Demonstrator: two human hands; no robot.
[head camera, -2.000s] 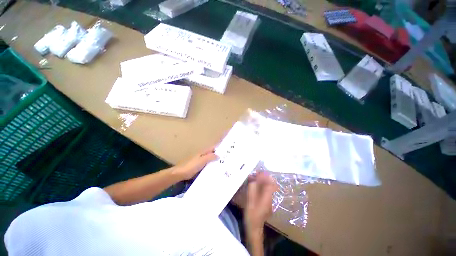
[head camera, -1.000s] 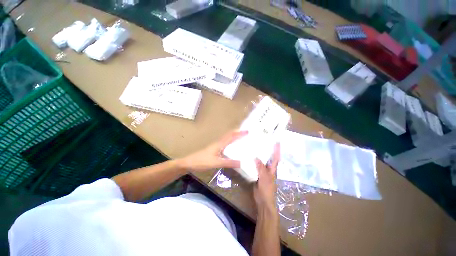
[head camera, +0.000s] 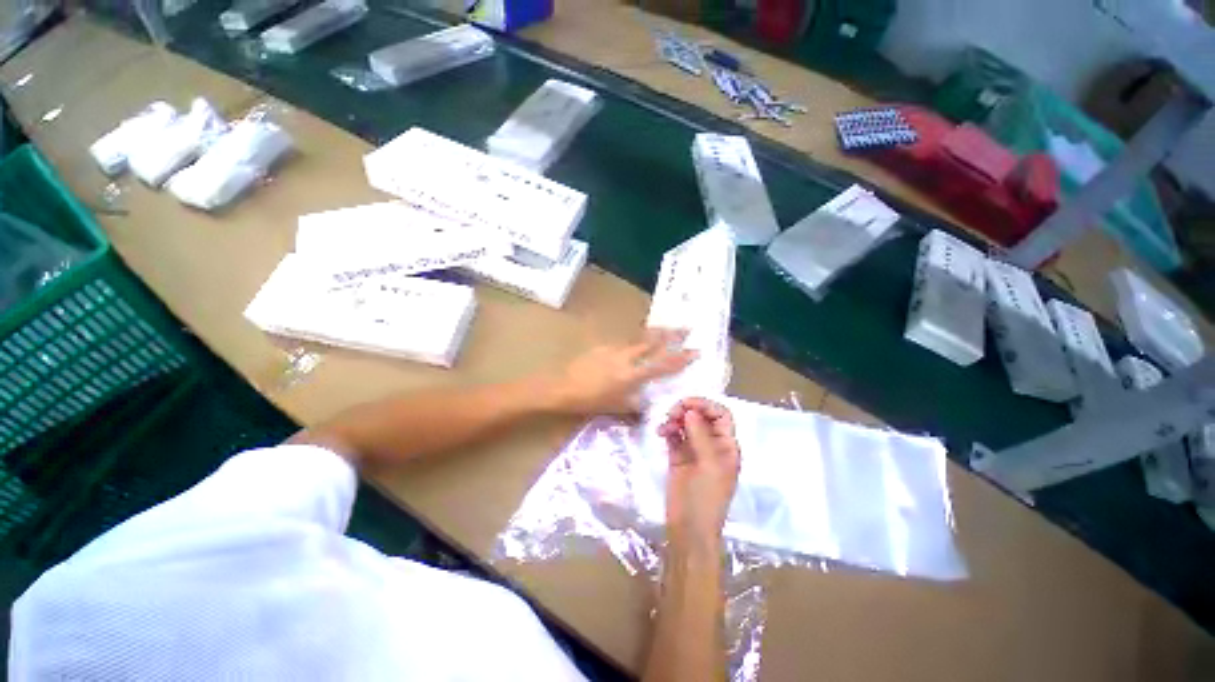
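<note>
A white product box (head camera: 696, 283) lies lengthwise away from me, its far end near the belt edge. My left hand (head camera: 629, 373) lies over its near left part, holding it. My right hand (head camera: 702, 446) is at its near end, fingertips pinched together on clear film. The crinkled poly bag (head camera: 580, 496) spreads from this end towards the left; how far it covers the box is hard to tell. A flat glossy stack of poly bags (head camera: 853, 493) lies right of my right hand. More film hangs below my right wrist.
A pile of boxes (head camera: 360, 313) lies left of my hands, with wrapped white bundles (head camera: 220, 163) farther left. A green crate (head camera: 100, 320) stands beside the table. Bagged boxes (head camera: 833, 240) lie on the green belt (head camera: 620, 193). A grey metal post (head camera: 1106, 433) and red tray (head camera: 979, 167) are right.
The box has turned to point away from me, and its far end is nearer the belt. My left hand has moved onto its near part. Crinkled film now spreads left of my right hand.
</note>
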